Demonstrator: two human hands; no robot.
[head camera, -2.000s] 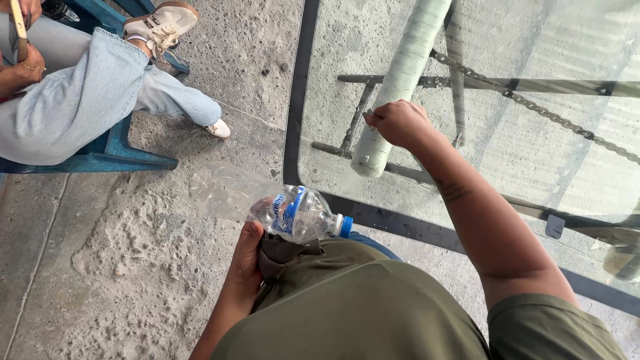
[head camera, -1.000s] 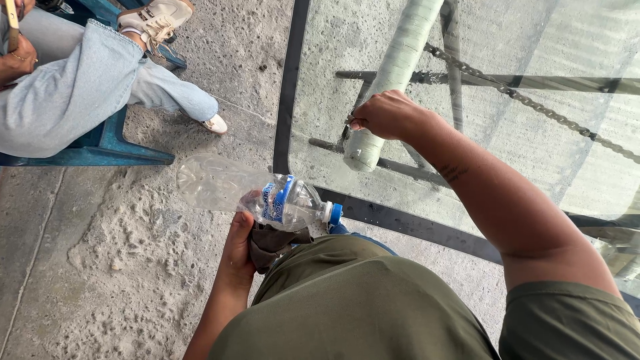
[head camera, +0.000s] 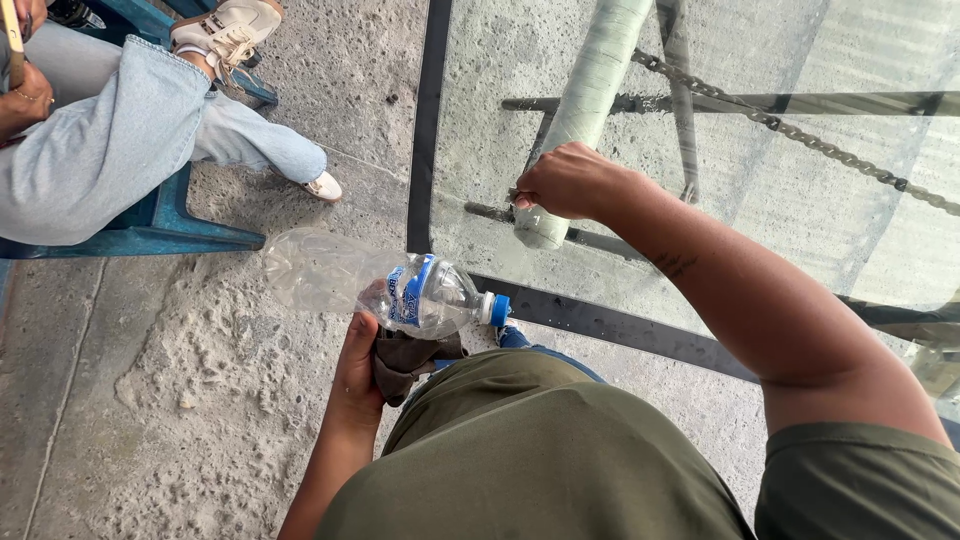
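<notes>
A clear plastic bottle with a blue cap lies sideways in my left hand, which also holds a dark cloth beneath it. My right hand is closed over a pane of glass with a black border, near its left side. A small thin piece shows at its fingertips, too small to name. Beneath or behind that hand runs a pole wrapped in pale green material; whether it lies under the glass or on it I cannot tell.
A seated person in light jeans is at the upper left on a blue plastic chair, one shoe on the rough concrete floor. Dark metal bars and a chain show through the glass.
My right hand has shifted a little along the wrapped pole over these two seconds. My left hand keeps its hold on the bottle and cloth.
</notes>
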